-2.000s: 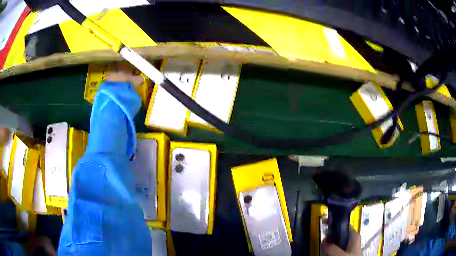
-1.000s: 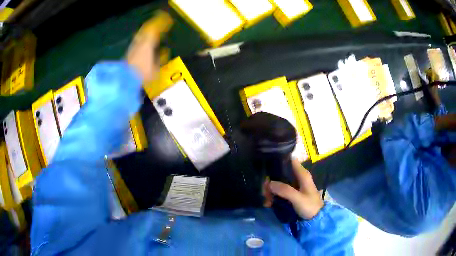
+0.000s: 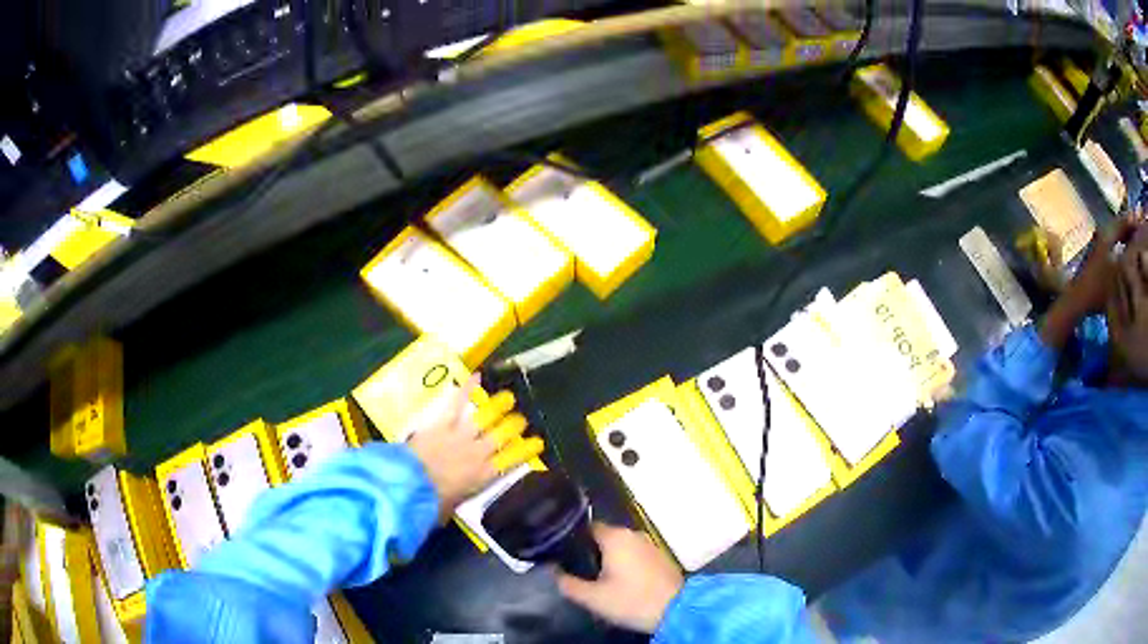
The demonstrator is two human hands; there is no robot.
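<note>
My left hand (image 3: 463, 450), with yellow finger cots, lies over a phone on a yellow box. The box's upper end (image 3: 409, 381) shows beyond the hand with a black "O" mark; my hand hides much of the phone. My fingers are spread, and I see nothing gripped in them. My right hand (image 3: 630, 581) holds a black barcode scanner (image 3: 539, 513) by its grip. The scanner head is over the lower end of that phone, whose pale edge (image 3: 485, 506) shows beside it.
Phones on yellow boxes stand in rows to the left (image 3: 116, 531) and right (image 3: 674, 484). Boxes with white tops (image 3: 434, 292) lie on the green belt (image 3: 302, 271). Black cables hang across the view. Another person's blue sleeve (image 3: 1007, 403) is at the right.
The view has shifted. My left hand has come down onto the box and phone from above their upper end. The scanner has moved left, from near the right-hand row to over this phone.
</note>
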